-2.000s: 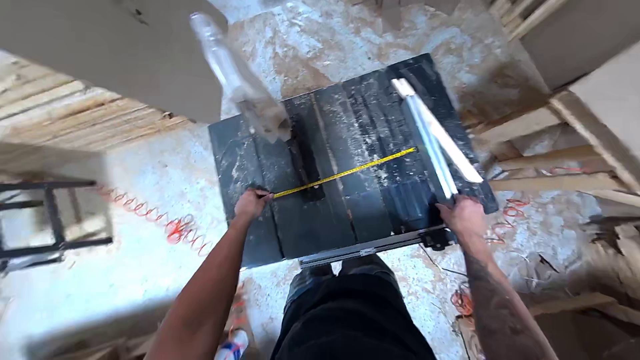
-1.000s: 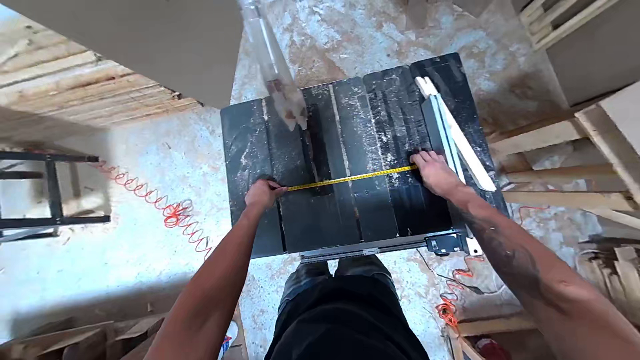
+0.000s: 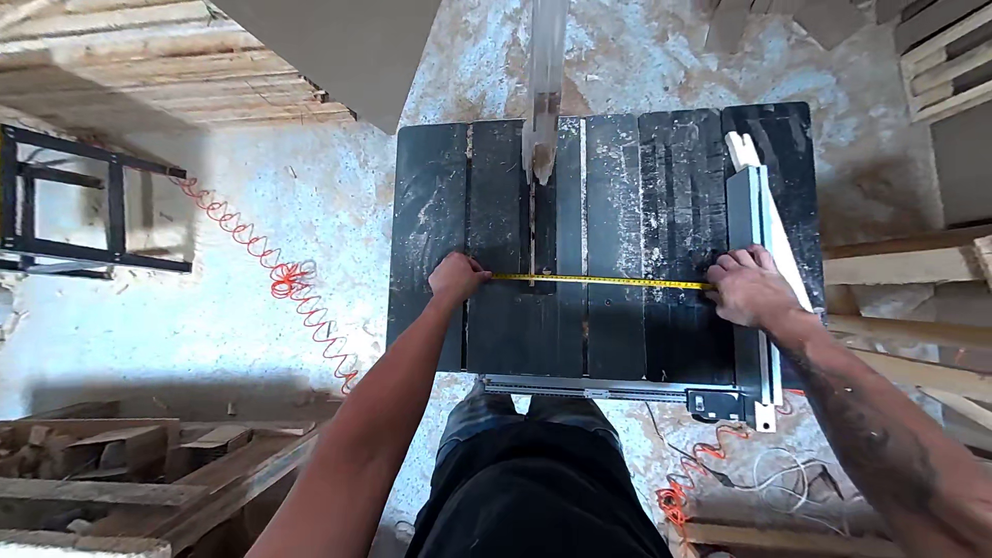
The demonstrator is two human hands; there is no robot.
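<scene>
A yellow tape measure blade (image 3: 604, 280) lies stretched across the black table saw top (image 3: 542, 333). My left hand (image 3: 457, 277) pinches its left end, left of the blade slot. At the other end my right hand (image 3: 748, 285) holds the tape beside the metal rip fence (image 3: 749, 232), partly resting on the fence; the tape's case is hidden. Above the slot hangs a clear dusty blade guard (image 3: 543, 101). White strips (image 3: 787, 240) lie along the fence's right side. The fence rail (image 3: 589, 390) runs along the saw's near edge.
A coiled red air hose (image 3: 287, 280) trails over the floor at left, near a black metal frame (image 3: 112, 209). Stacked timber (image 3: 155, 77) stands at upper left, with wooden offcuts (image 3: 116, 465) at lower left. Orange hose (image 3: 673, 504) and cables lie at lower right; more boards (image 3: 914, 263) stand at right.
Two seconds ago my right hand was at the fence's near end, off the tape; by one second ago it was at the tape's right end, where it remains. My left hand still holds the other end.
</scene>
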